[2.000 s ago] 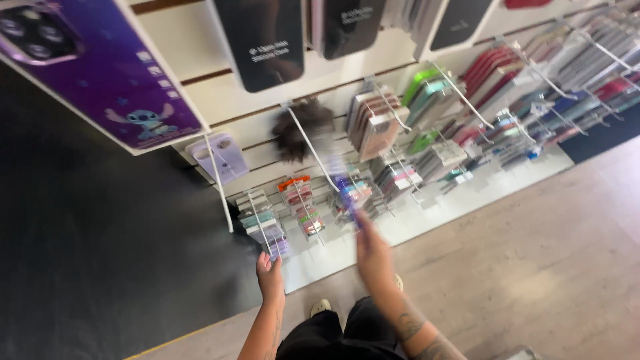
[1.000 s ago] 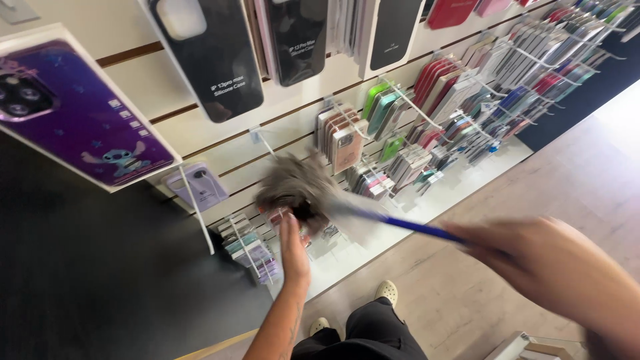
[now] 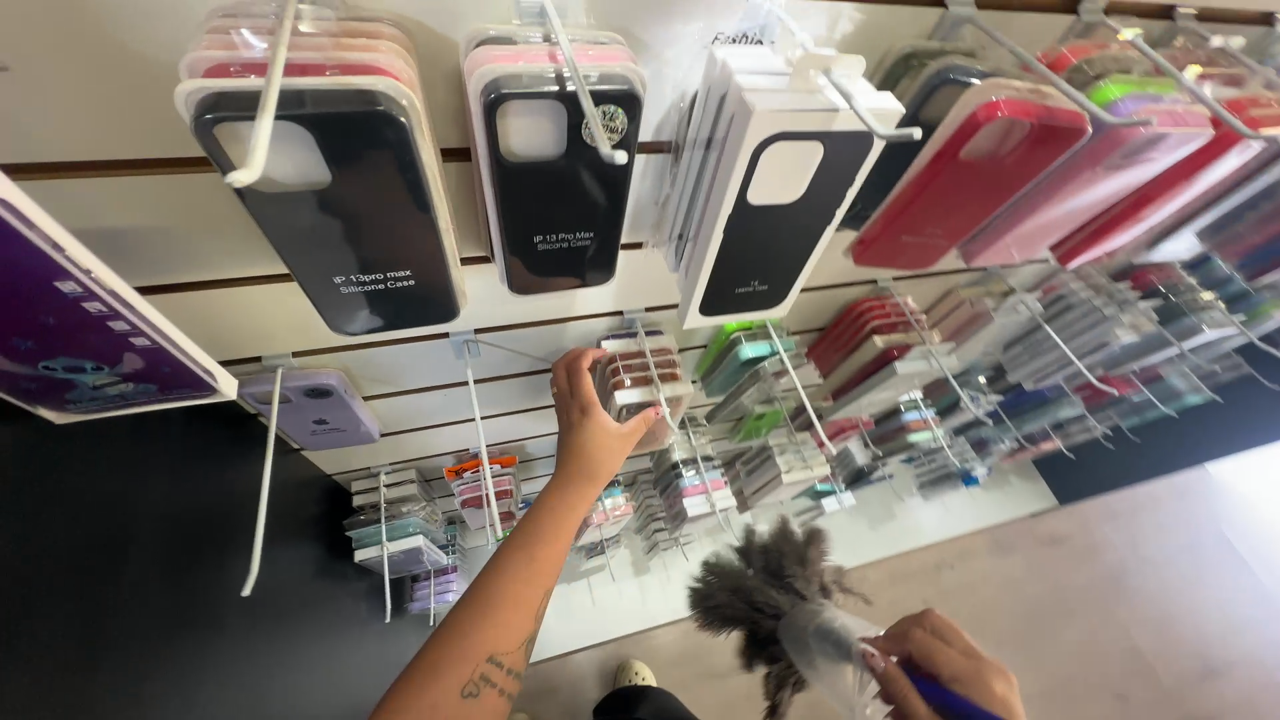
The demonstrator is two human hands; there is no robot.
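My left hand (image 3: 595, 425) reaches up to a white display hook and is closed around a stack of packaged brown and pink phone cases (image 3: 648, 378), fingers at the left side and thumb at the front. Low on the right, my right hand (image 3: 940, 665) grips the blue handle (image 3: 950, 697) of a feather duster. Its dark grey feathers (image 3: 765, 595) point up and left, apart from the cases, and clear plastic (image 3: 825, 640) wraps their base.
Above hang black silicone phone cases (image 3: 335, 215) and a white boxed case (image 3: 780, 190). Red cases (image 3: 975, 175) fill hooks to the right. A bare hook (image 3: 262, 490) juts out at left, near a lilac case (image 3: 315, 408). The white base ledge (image 3: 590, 610) runs below.
My left hand has moved to the stack of brown and pink cases. The duster, earlier at my left hand, is now lower and away from it. The view has shifted nearer the upper cases.
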